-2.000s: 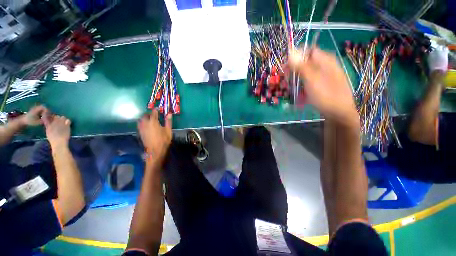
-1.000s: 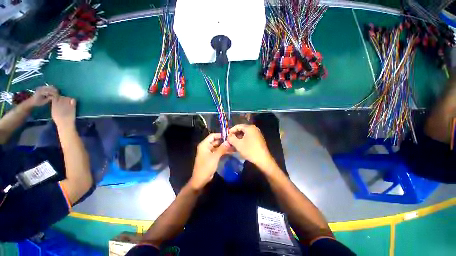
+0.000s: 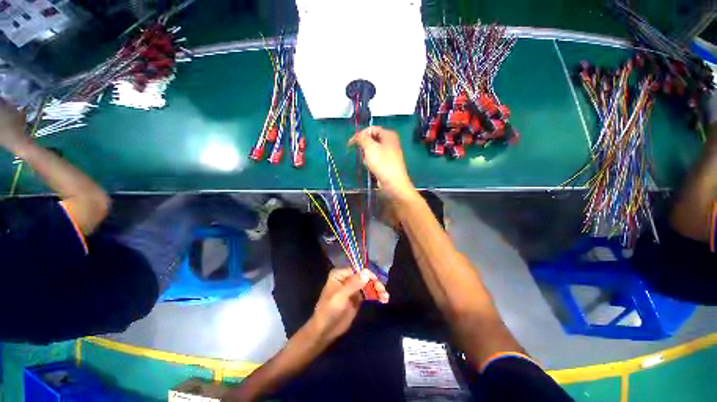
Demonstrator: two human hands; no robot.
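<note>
My left hand (image 3: 344, 297) holds a red connector (image 3: 373, 291) over my lap. Its loose wires (image 3: 338, 216), yellow, blue, white and red, fan out upward. A red wire and a pale one run up from it toward the black twisting head (image 3: 361, 91) on the white twisting machine (image 3: 358, 47). The red wire reaches the head. My right hand (image 3: 380, 155) is just below the head, beside these wires, with thumb and fingers close together. Whether it grips a wire cannot be told.
The left harness bundle (image 3: 278, 141) and right harness bundle (image 3: 468, 122) flank the machine on the green bench (image 3: 212, 118). A far-right harness pile (image 3: 621, 157) hangs over the bench edge. Neighbouring workers' arms (image 3: 63, 177) show on both sides. Blue stools (image 3: 208, 263) stand below.
My left hand has moved down toward my lap with the connector. My right hand has left it and moved up near the twisting head. Wires now stretch between connector and machine.
</note>
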